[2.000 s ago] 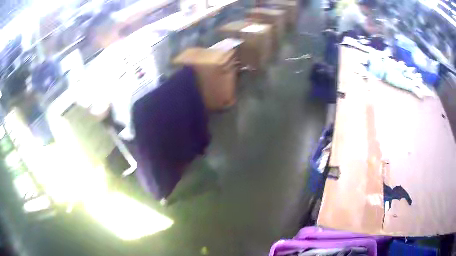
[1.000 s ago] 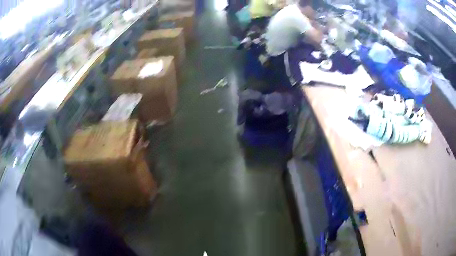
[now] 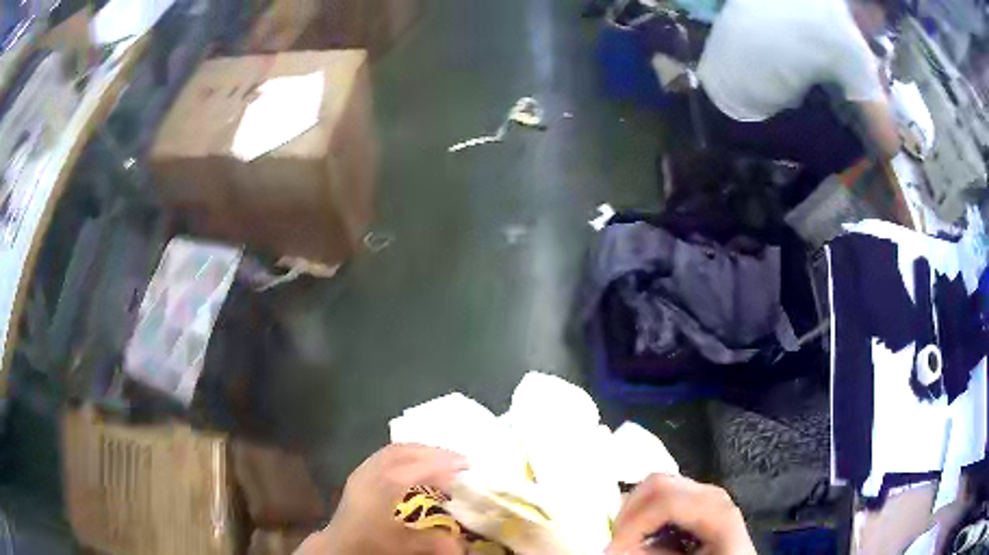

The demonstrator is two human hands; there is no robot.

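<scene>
A bunched white cloth [image 3: 559,434] is held up at the bottom middle of the view, above the aisle floor. My left hand [image 3: 396,499] is closed on its left side, with a yellow-and-black patterned piece showing at the fingers. My right hand [image 3: 681,515] is closed on its right side, with something small and dark at the fingers, too unclear to name. The lower parts of both hands are cut off by the bottom edge.
A cardboard carton [image 3: 255,152] with white paper stands left; another [image 3: 146,482] is lower left. A crate with dark grey cloth [image 3: 705,282] stands right. A person in a white top [image 3: 786,54] bends at upper right. Dark-and-white cloth [image 3: 906,358] lies at the right table.
Both hands and the white cloth have come into view at the bottom. The view has moved forward along the aisle, so the cartons, crate and person appear closer.
</scene>
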